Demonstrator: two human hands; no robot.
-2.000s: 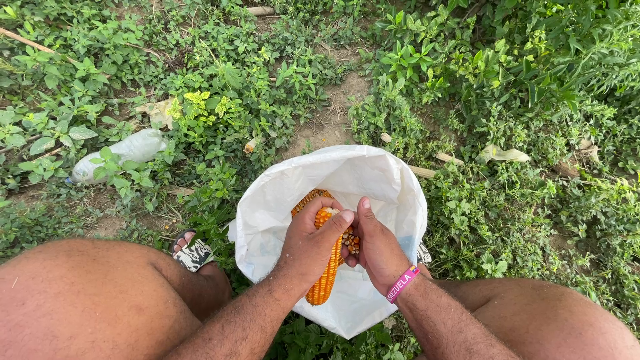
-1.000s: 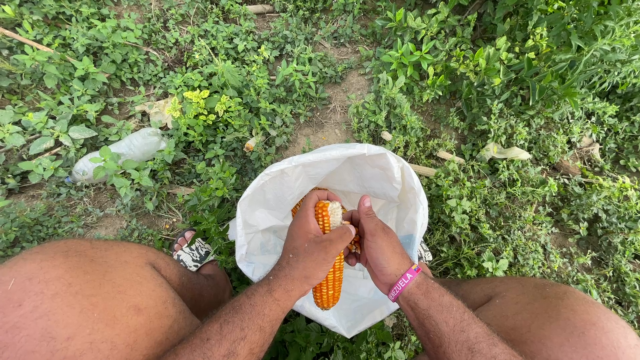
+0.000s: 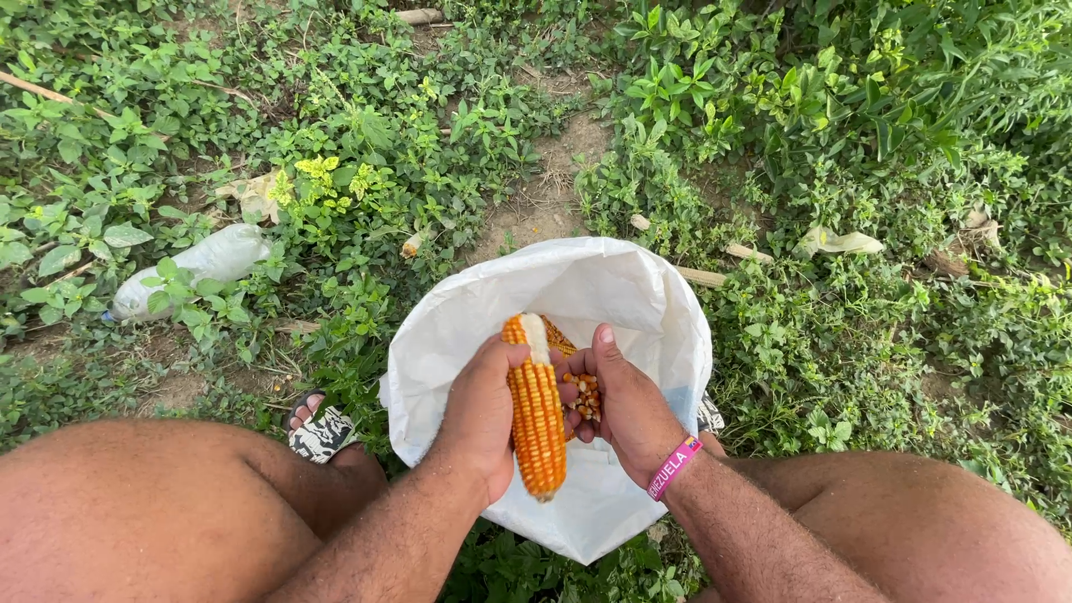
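Over the open white woven sack point(image 3: 586, 519), my left hand point(image 3: 479, 410) grips an ear of orange corn point(image 3: 538, 427). The upper end of the ear shows pale bare cob where kernels are gone. Loose corn kernels point(image 3: 586, 398) lie in the curled fingers of my right hand point(image 3: 624, 402), whose thumb points up and away from the palm. A pink wristband sits on my right wrist. More corn point(image 3: 557, 337) shows inside the sack behind the held ear, partly hidden by it and my fingers.
The sack stands between my bent knees and sandaled feet. A clear plastic bottle point(image 3: 197, 270) lies among low weeds at the left. Bare cobs or stalk pieces point(image 3: 702, 276) and a pale husk-like scrap point(image 3: 842, 242) are on the ground to the right.
The ear in my left hand now shows a patch of bare cob at its upper end, unlike two seconds ago. My right hand has opened somewhat, showing more of the kernels.
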